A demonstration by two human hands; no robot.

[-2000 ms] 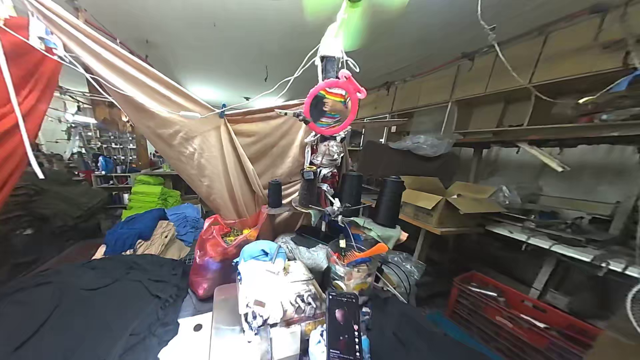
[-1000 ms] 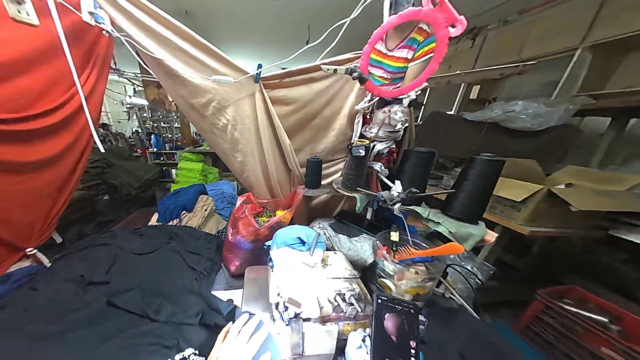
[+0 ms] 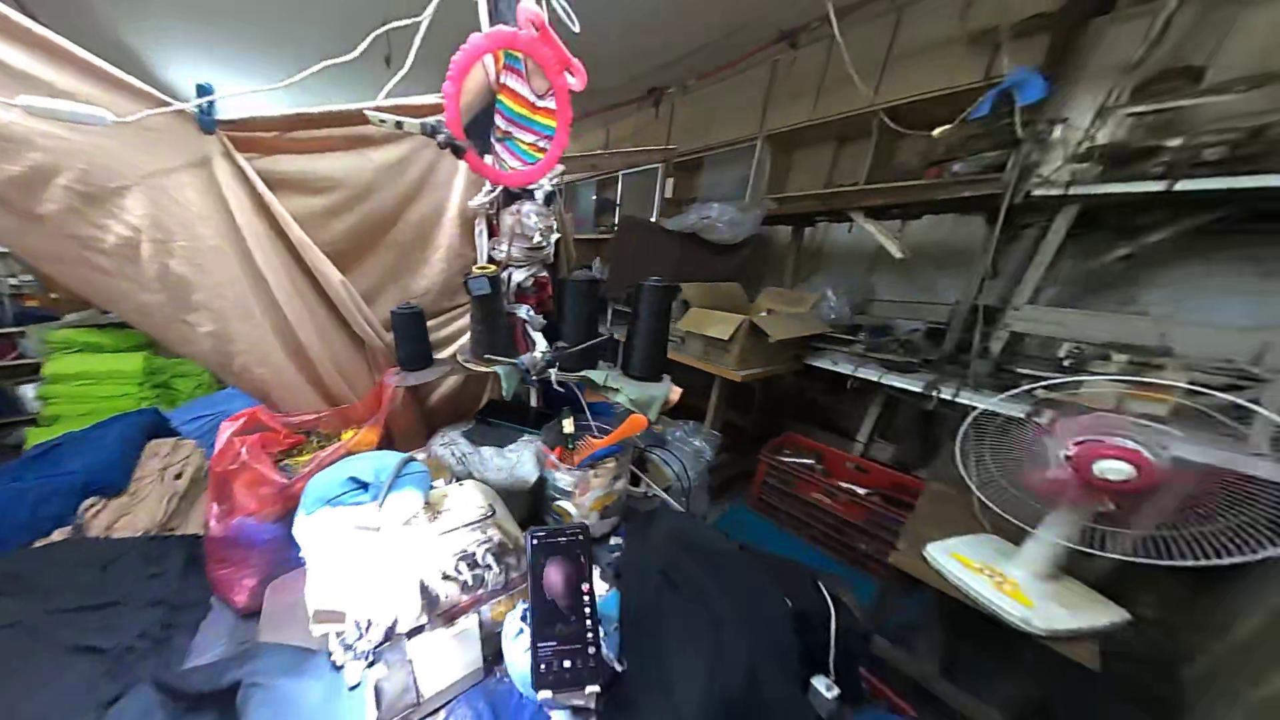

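Observation:
Neither of my hands shows in the head view now. A smartphone (image 3: 562,610) with a lit screen stands upright on a small stand at the lower middle. Left of it is a sewing machine (image 3: 470,535), partly covered by white and light blue cloth (image 3: 365,540) and brightly lit. Dark fabric (image 3: 95,620) lies at the lower left, and more black fabric (image 3: 715,620) is right of the phone. Behind the machine, a clear container (image 3: 590,490) holds an orange comb (image 3: 610,440). Black thread cones (image 3: 650,330) stand behind it.
A red plastic bag (image 3: 250,500) sits left of the machine. A pink-framed round mirror (image 3: 512,105) hangs above. At the right are a fan (image 3: 1110,470), a red crate (image 3: 835,490), an open cardboard box (image 3: 740,330) and shelves (image 3: 900,190). A beige curtain (image 3: 330,220) hangs behind.
A hand seen at the bottom edge one second ago is out of view now. The view has swung right, bringing in the fan.

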